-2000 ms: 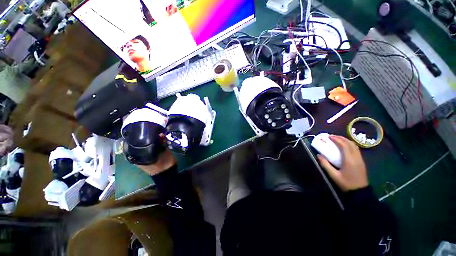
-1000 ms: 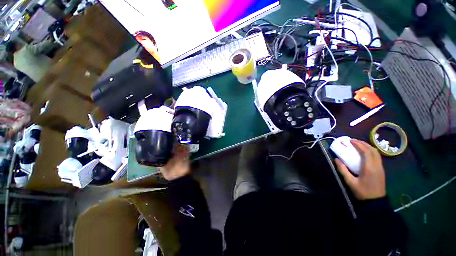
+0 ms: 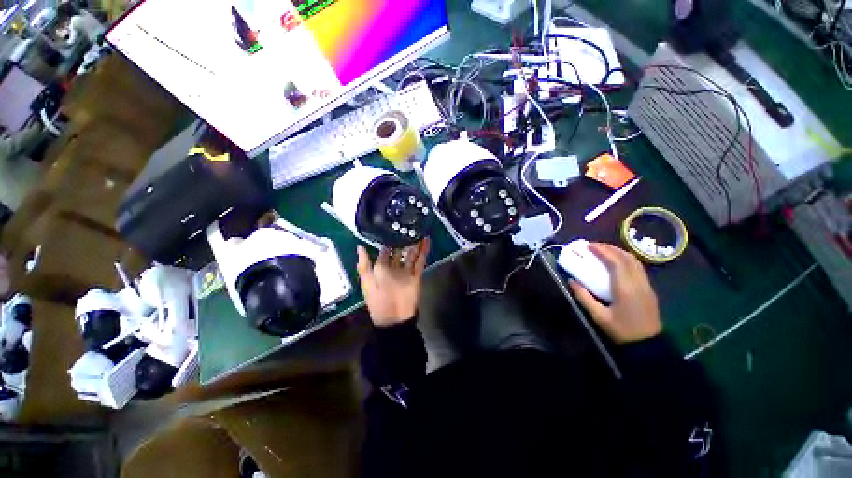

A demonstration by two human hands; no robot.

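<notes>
Three white dome cameras with black balls stand along the bench's front edge. The left camera (image 3: pixel 280 280) shows no LEDs. The middle camera (image 3: pixel 388 207) and right camera (image 3: pixel 478 198) stand close together with lit round LEDs facing me. My left hand (image 3: pixel 392 282) is at the lower front of the middle camera's ball, thumb to the left and fingertips against its underside. My right hand (image 3: pixel 624 294) is on the white mouse (image 3: pixel 587 271). The monitor (image 3: pixel 280 70) shows camera pictures and a rainbow area.
A keyboard (image 3: pixel 346 135) and a yellow-and-white roll (image 3: pixel 399 142) are behind the cameras. Tangled cables, an orange piece (image 3: pixel 609 172), a white stick (image 3: pixel 613 200) and a tape roll (image 3: pixel 654 235) lie right. A vented metal box (image 3: pixel 701 131) is far right. A black case (image 3: pixel 191 201) and piled white cameras (image 3: pixel 140 327) are left.
The middle camera now stands against the right one, away from the left one. My left hand has moved right, from between the left pair to the middle camera. My right hand stays on the mouse.
</notes>
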